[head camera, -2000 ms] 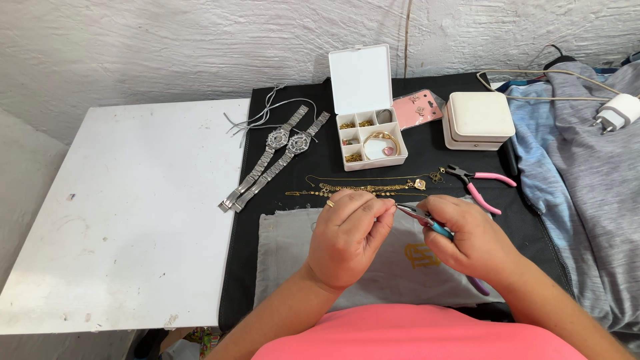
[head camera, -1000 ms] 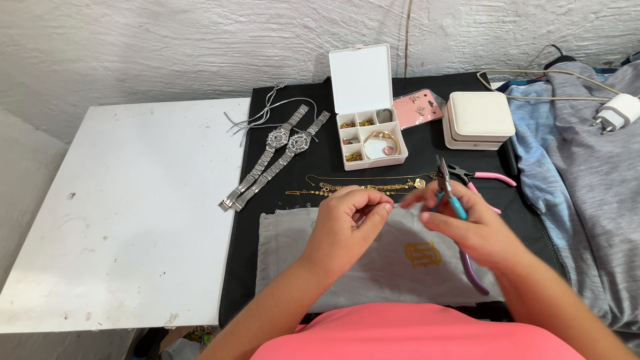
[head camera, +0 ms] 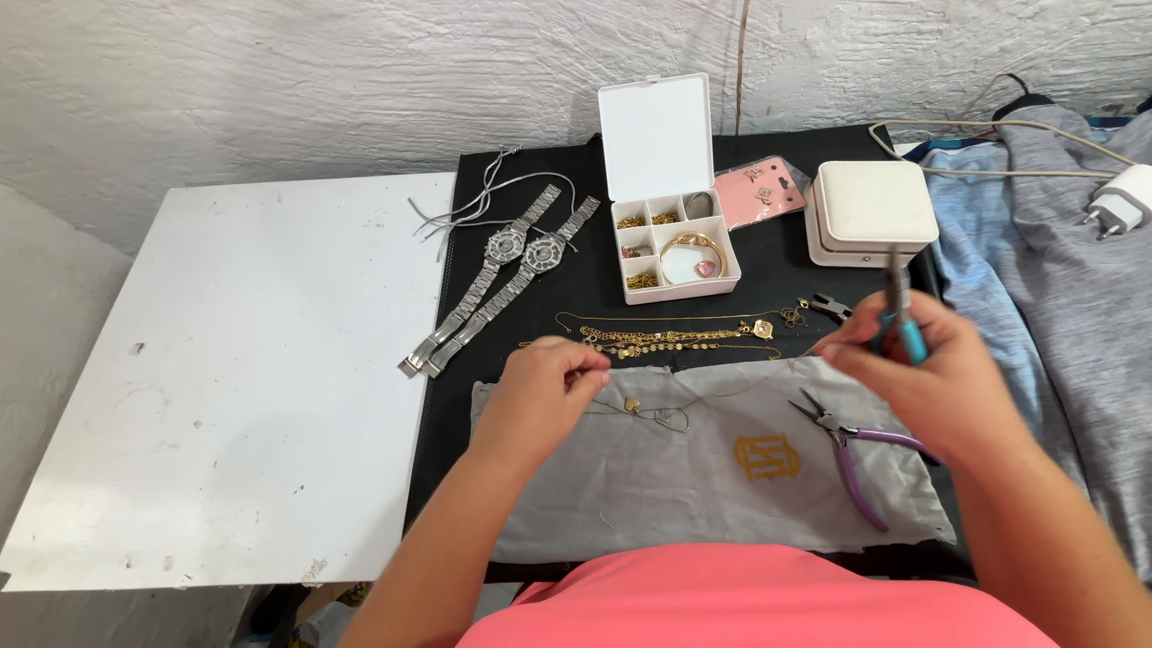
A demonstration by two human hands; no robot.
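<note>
My left hand [head camera: 544, 391] pinches one end of a thin chain necklace [head camera: 621, 409] over a grey cloth pouch [head camera: 576, 504]. The chain bears a small gold pendant [head camera: 633, 405] and a heart-shaped outline pendant [head camera: 670, 418]. My right hand [head camera: 927, 369] holds teal-handled pliers [head camera: 900, 315] pointing up; its thumb and forefinger seem to pinch the chain's other end. Purple-handled pliers [head camera: 843, 436] lie spread on the pouch. Behind the hands, several gold chains [head camera: 648, 337] lie on the black mat [head camera: 774, 279], beside the jaws of another pair of pliers [head camera: 830, 307].
A white compartment box [head camera: 679, 292] holds gold jewelry, its lid up. Behind it are a pink earring card [head camera: 760, 193] and a white jewelry case [head camera: 873, 211]. Two metal watches [head camera: 504, 247] lie left, near a white board [head camera: 252, 360]. Clothes [head camera: 1053, 225] and a white plug [head camera: 1120, 200] are at right.
My hands were close together two seconds ago; they have moved apart, with the chain and its pendants now showing between them. The teal-handled pliers have swung upright in my right hand.
</note>
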